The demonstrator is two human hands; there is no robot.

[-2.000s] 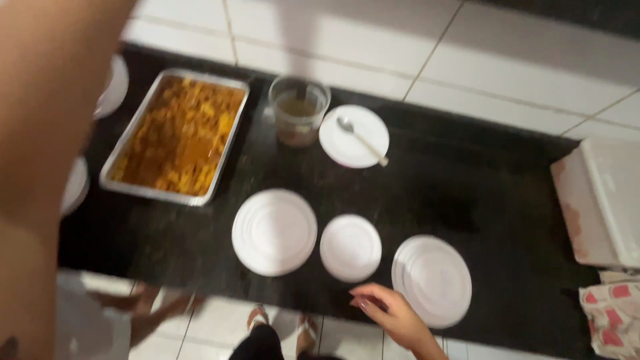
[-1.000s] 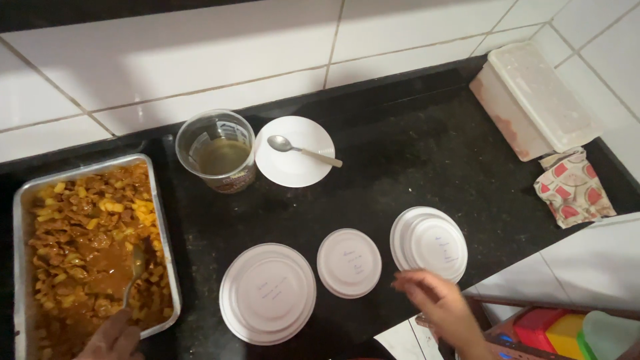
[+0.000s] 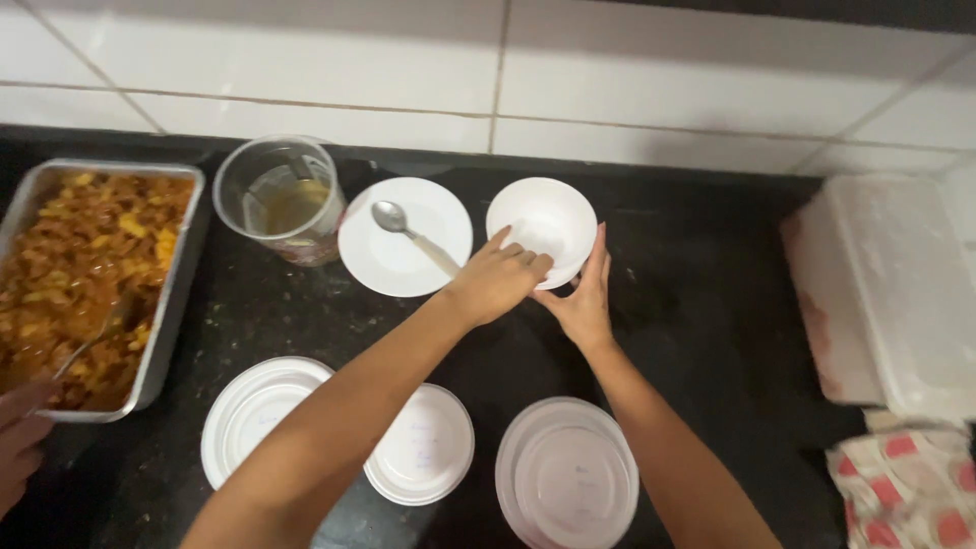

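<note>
A white bowl (image 3: 543,221) is between my two hands at the middle of the counter. My left hand (image 3: 507,278) reaches over its near left rim, fingers curled inside. Around the right and near rim my right hand (image 3: 583,301) grips it from outside. Just left of the bowl lies a white plate (image 3: 366,255) bearing a metal spoon with a pale handle (image 3: 419,240). Nearer to me, below my forearms, are white round lids or containers with handwriting: one at left (image 3: 244,419), a smaller one (image 3: 427,450) and one at right (image 3: 576,480).
A metal tray (image 3: 171,305) of stewed food stands at left, where another person's hand (image 3: 23,435) holds a spoon in it. Beside it is a clear plastic tub (image 3: 278,206) of liquid. At right sit a lidded white box (image 3: 900,297) and a patterned cloth (image 3: 903,488). A tiled wall runs behind.
My right hand has moved from beside the round lids up to the white bowl, now held there. My left hand has come into view at the bowl. The plate with the spoon has stayed beside the tub.
</note>
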